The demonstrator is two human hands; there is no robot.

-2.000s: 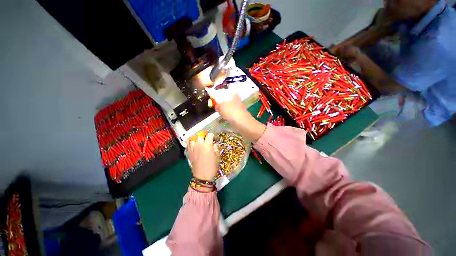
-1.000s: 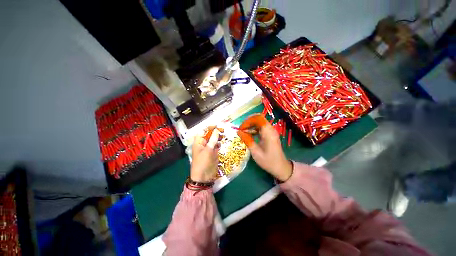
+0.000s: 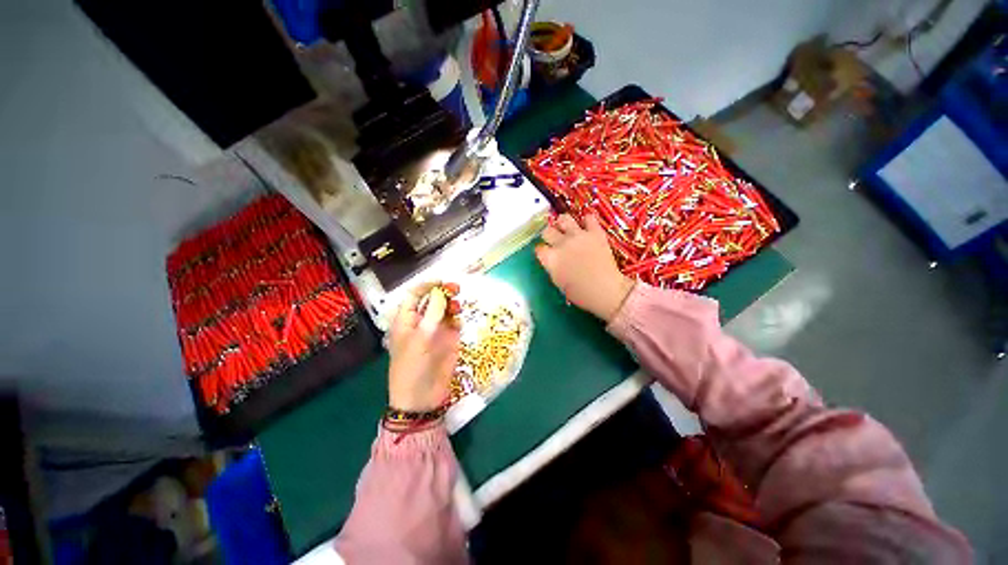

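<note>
Gold-coloured metal pieces point(image 3: 490, 351) lie loose on an opened clear plastic bag point(image 3: 469, 411). My left hand point(image 3: 422, 351) is at the bag's left side, fingertips pinched together near a small gold piece; the grip is too small to make out surely. My right hand point(image 3: 583, 265) is at the near left edge of the right tray, palm down, over where loose red sticks lay; its fingertips are partly hidden. The right tray point(image 3: 787, 210) is heaped with red stick parts point(image 3: 663, 188). The left tray point(image 3: 276, 400) holds red sticks point(image 3: 260, 292) in rows.
The bench press point(image 3: 415, 132) stands at the back centre with a lit metal fixture point(image 3: 437, 193). A silver flexible arm point(image 3: 511, 83) rises over it. The green mat point(image 3: 575, 370) covers the bench. A blue object point(image 3: 241, 508) is below left; a blue-framed white panel point(image 3: 945, 182) stands far right.
My right hand has moved from beside my left hand to the right tray's edge. My left hand stays by the bag. The person seen at the right two seconds ago is out of view.
</note>
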